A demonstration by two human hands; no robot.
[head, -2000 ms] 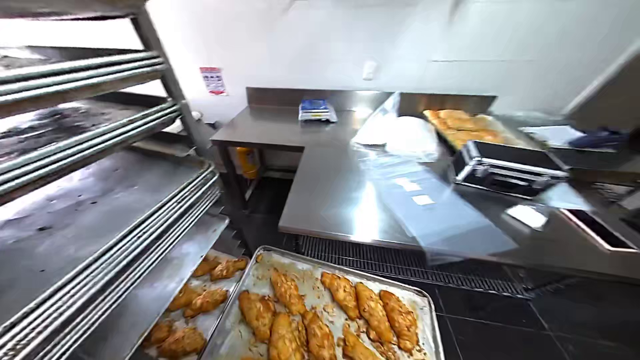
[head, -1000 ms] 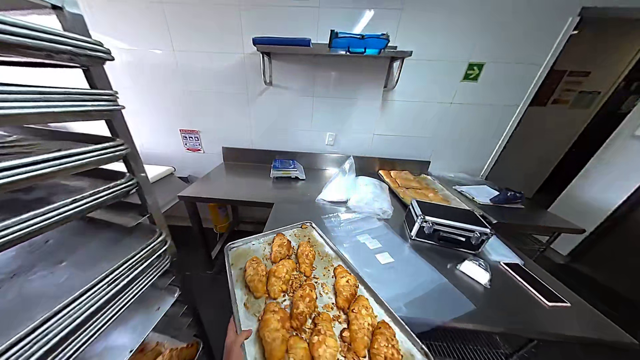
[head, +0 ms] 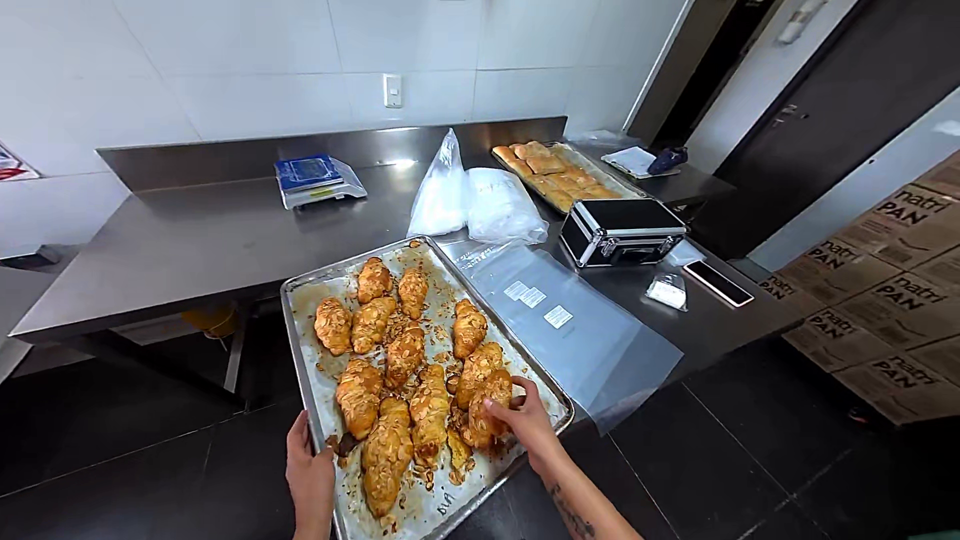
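Observation:
A metal baking tray [head: 304,330] lined with stained paper carries several almond-topped croissants [head: 373,325] and loose almond flakes. It is tilted, its far end over the steel table's edge. My left hand [head: 309,469] grips the tray's left rim, thumb on top. My right hand [head: 529,420] holds a croissant [head: 489,409] at the tray's right side between thumb and fingers. Right of the tray lie flat clear plastic bags [head: 592,337] with white labels.
On the steel table [head: 225,232] are a scale [head: 322,184], bagged white material [head: 502,206], a tray of flat breads [head: 555,176], a black case [head: 622,229], a phone [head: 718,283] and a small plastic packet [head: 667,290]. Cardboard boxes [head: 885,285] are stacked at the right.
The tray has moved from beside the rack to the table's edge. My right hand has come into view and taken hold of a croissant. The view has turned right, away from the rack.

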